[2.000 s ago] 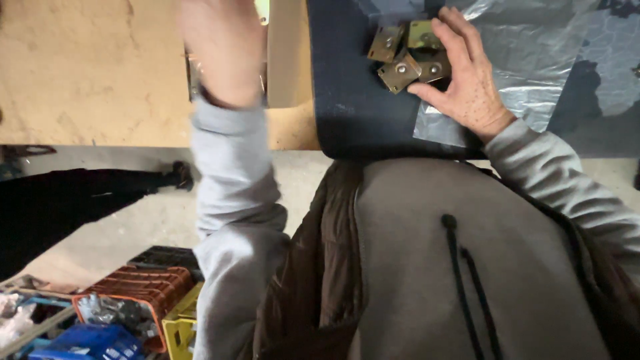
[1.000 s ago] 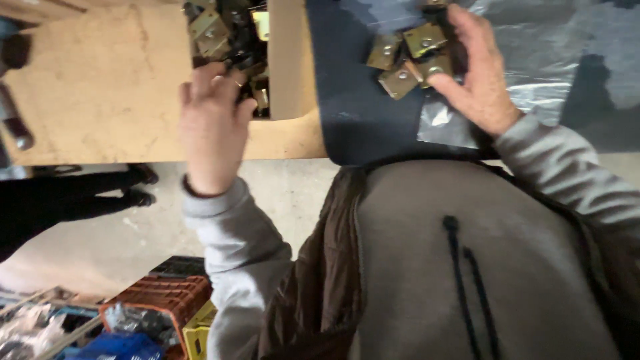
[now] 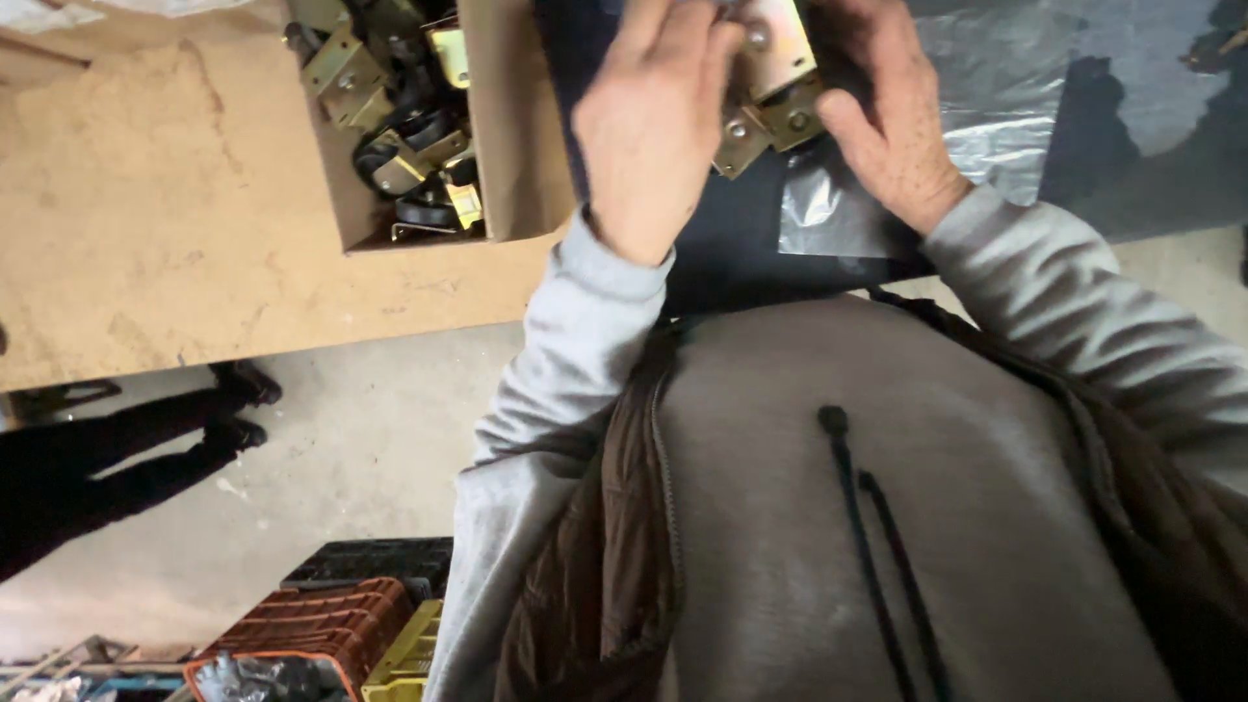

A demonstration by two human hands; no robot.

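Note:
My left hand (image 3: 658,127) is at the top centre, its fingers on a brass-coloured metal caster plate (image 3: 780,49) above the dark mat. Under and beside that plate lie more casters (image 3: 743,141) with bolted plates, bunched together. My right hand (image 3: 892,117) curves around the right side of the bunch, its thumb near a lower plate; whether it grips one is hidden. A clear plastic bag (image 3: 829,210) lies partly beneath my right hand. Left of my hands, an open cardboard box (image 3: 522,127) holds several casters (image 3: 400,161) with black wheels and yellowish metal plates.
The wooden tabletop (image 3: 146,224) extends left, beside the dark mat (image 3: 721,249). Below on the floor stand an orange crate (image 3: 302,624), a yellow crate (image 3: 409,653) and a black crate (image 3: 375,561). A person's dark-clothed legs (image 3: 127,439) show at the left.
My left hand was in the cardboard box one second ago and has moved right to the bunch on the mat, with a caster plate at its fingers. My right hand has stayed beside the bunch.

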